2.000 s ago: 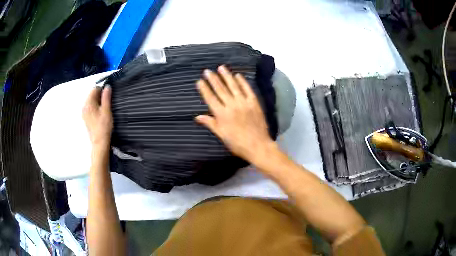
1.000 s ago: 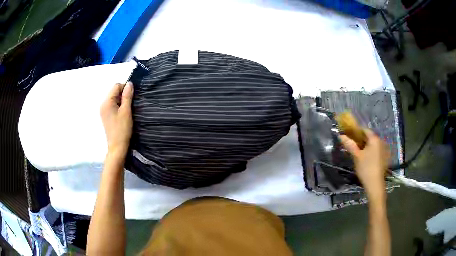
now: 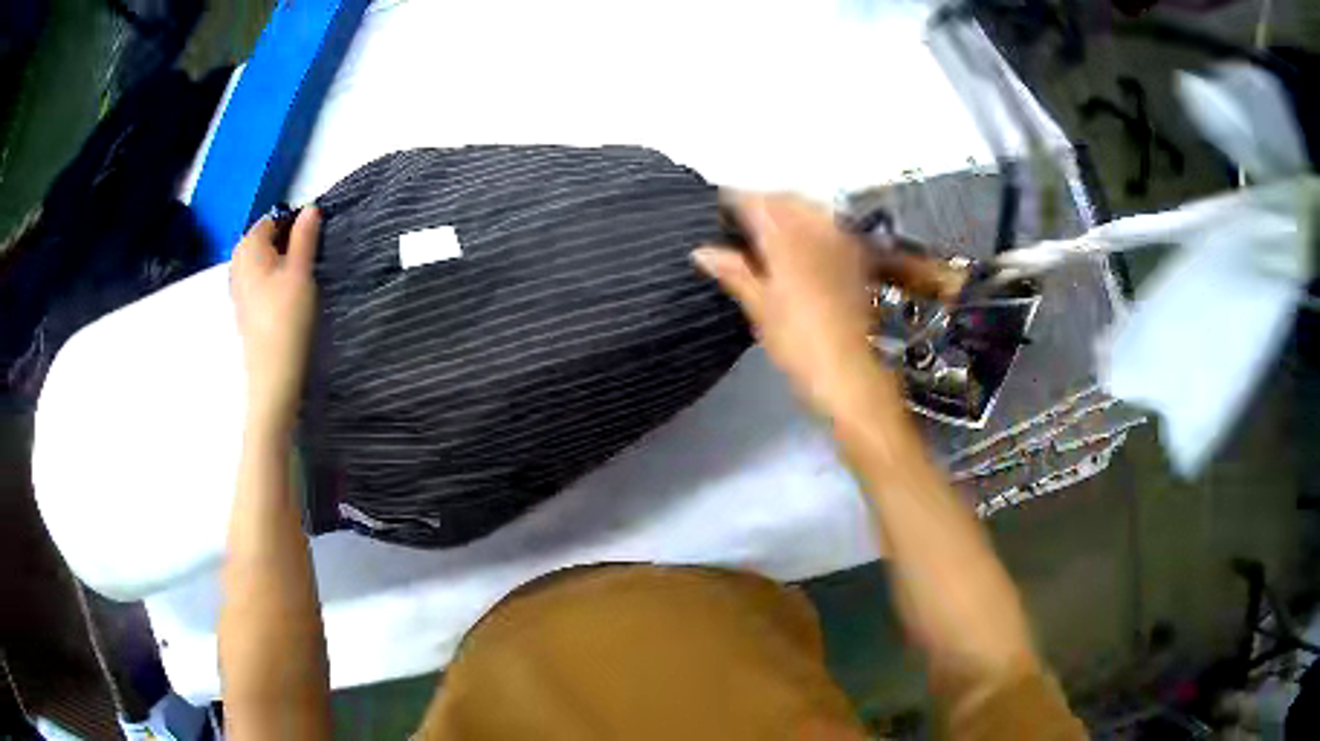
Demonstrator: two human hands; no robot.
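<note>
The dark pinstriped garment (image 3: 507, 333) is spread over the white padded form (image 3: 138, 434), whose rounded left end is bare. A small white label (image 3: 430, 246) lies on its upper left part. My left hand (image 3: 275, 297) grips the garment's left edge, thumb and fingers closed on the cloth. My right hand (image 3: 796, 282) is blurred at the garment's upper right end; its thumb overlaps the cloth, and its hold is unclear. The steam iron (image 3: 963, 348) is on the grey layered pad (image 3: 1064, 340), right of my right hand and outside it.
The white-covered table (image 3: 652, 73) lies behind the form. A long blue board (image 3: 275, 123) stands at the upper left, beside a dark cloth pile (image 3: 109, 217). A white-wrapped hose (image 3: 1115, 239) and loose pale cloth (image 3: 1209, 304) trail right of the iron.
My right hand has moved left from the iron at the pad to the garment's right end. My left hand still holds the left edge. The hose and pale cloth now show higher up.
</note>
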